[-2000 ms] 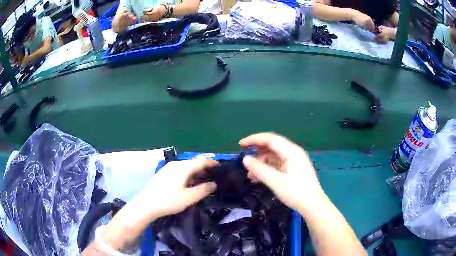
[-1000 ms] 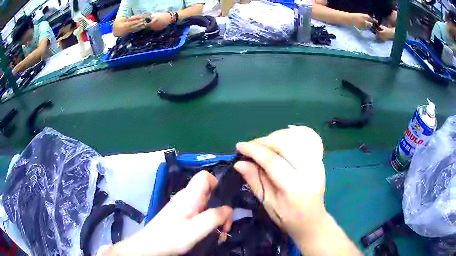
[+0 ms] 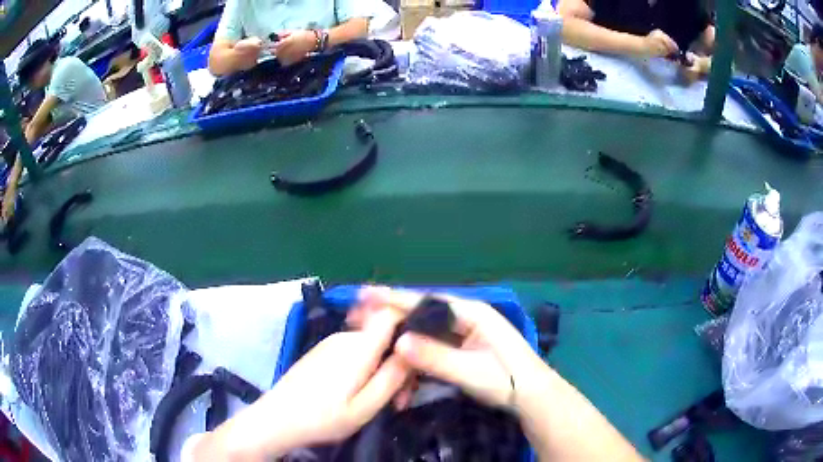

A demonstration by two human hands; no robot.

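Note:
My left hand (image 3: pixel 347 379) and my right hand (image 3: pixel 474 352) meet over the blue plastic bin (image 3: pixel 496 296). Between their fingertips they hold a small black plastic part (image 3: pixel 431 318), slightly blurred. A thin dark wire crosses my right wrist. The bin is full of mixed black parts (image 3: pixel 433 433), partly hidden by my hands and forearms.
The green conveyor belt (image 3: pixel 433 226) carries black headbands (image 3: pixel 329 183). A clear bag of headbands (image 3: pixel 95 352) lies left on a white sheet (image 3: pixel 244 329). A spray can (image 3: pixel 744 253) and another clear bag (image 3: pixel 781 334) stand right. People sit across the belt.
The headbands in the middle and right of the belt have moved left. My hands have come together, and the black part between them has turned and shows as a blocky end.

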